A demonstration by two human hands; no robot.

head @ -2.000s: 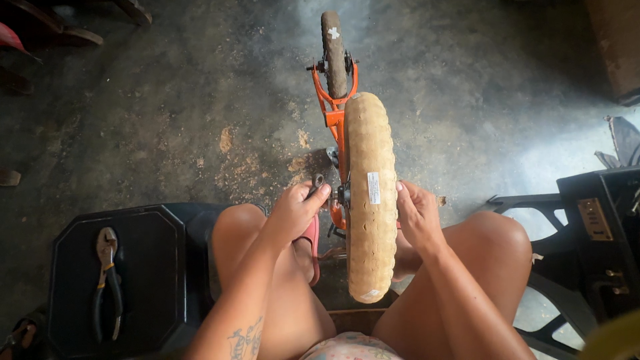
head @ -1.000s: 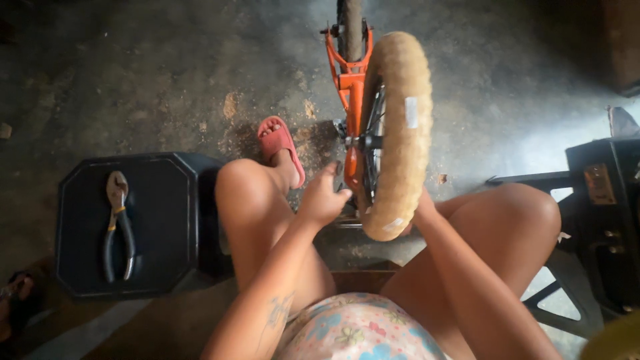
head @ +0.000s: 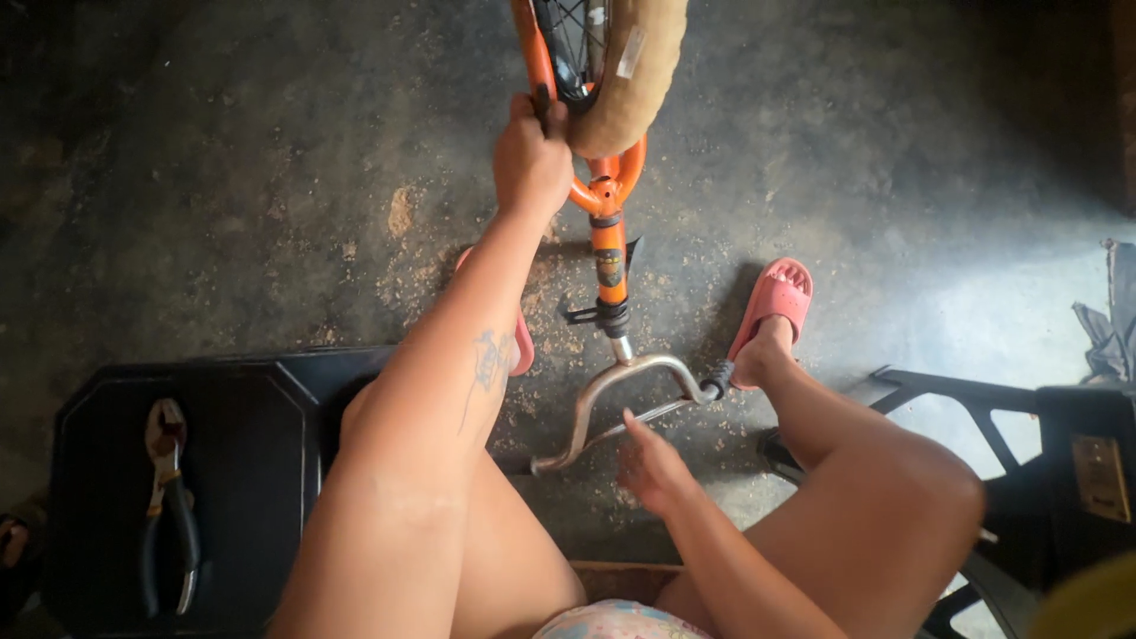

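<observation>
An orange bicycle frame and fork (head: 607,191) runs down the middle of the head view, with a spoked wheel and a tan knobby tire (head: 641,84) at its upper end. My left hand (head: 532,160) is closed around the orange fork leg beside the tire; a small dark piece shows at its fingers. Lower down, the bare metal handlebar (head: 592,399) curves below the head tube, with a dark grip at its right end. My right hand (head: 652,461) is just below the handlebar, its index finger extended and nothing seen in it; whether it touches the bar I cannot tell.
Slip-joint pliers (head: 169,506) with dark handles lie on a black octagonal-topped box or stool (head: 257,461) at left. A black frame-like object (head: 1021,461) stands at right. My feet in pink slides (head: 777,306) flank the bicycle. Light crumbs are scattered over the dark floor (head: 355,177).
The bicycle has turned, and its handlebar now shows near my knees. My right hand has left the tire and is near the handlebar. My left hand has moved forward onto the fork.
</observation>
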